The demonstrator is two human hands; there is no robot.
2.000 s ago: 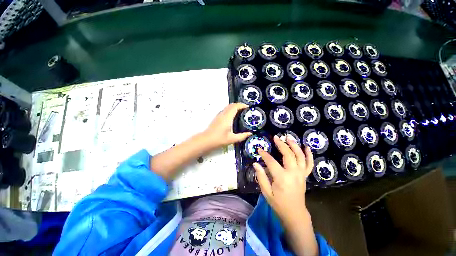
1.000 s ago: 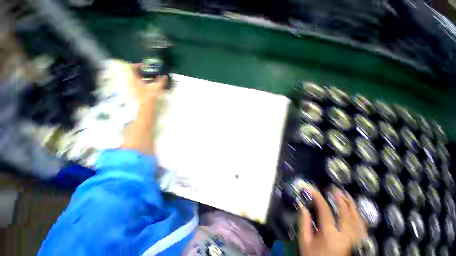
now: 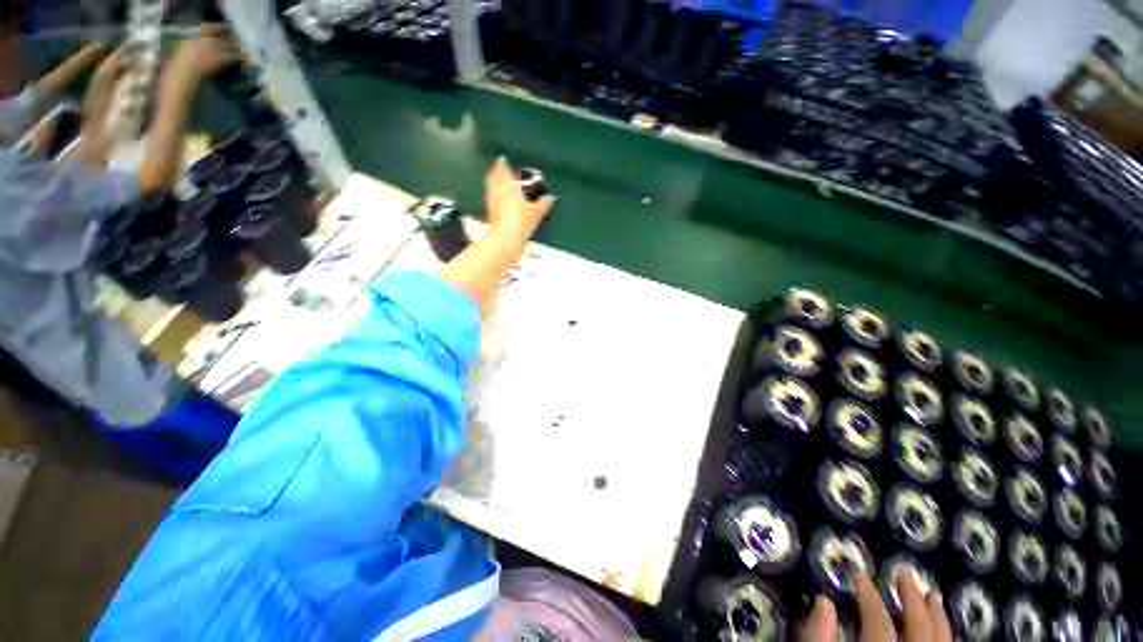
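Note:
My left hand (image 3: 509, 211) is stretched out over the green conveyor belt (image 3: 627, 201), closed around a black cylindrical unit (image 3: 532, 186). Another black unit (image 3: 440, 223) stands just left of my left wrist, at the belt-side edge of the paper-covered worktop (image 3: 614, 376). The black blister tray (image 3: 715, 495) lies at the right, with rows of units (image 3: 856, 426) showing pale rings. One pocket in its left column looks dark and empty. My right hand (image 3: 874, 612) is cut off by the bottom edge. Its fingers are apart, with fingertips over units in the near rows.
At the left, another person's hands (image 3: 151, 100) and grey sleeve are above a group of black cylinders (image 3: 238, 226). A pale metal post (image 3: 288, 94) rises beside the belt. Stacked black trays (image 3: 865, 100) lie beyond the belt, with a blue thing behind.
The view has turned left. My left hand has left the tray and reached over the belt, taking hold of a unit. A left-column pocket, filled before, is now dark. My right hand remains over the tray.

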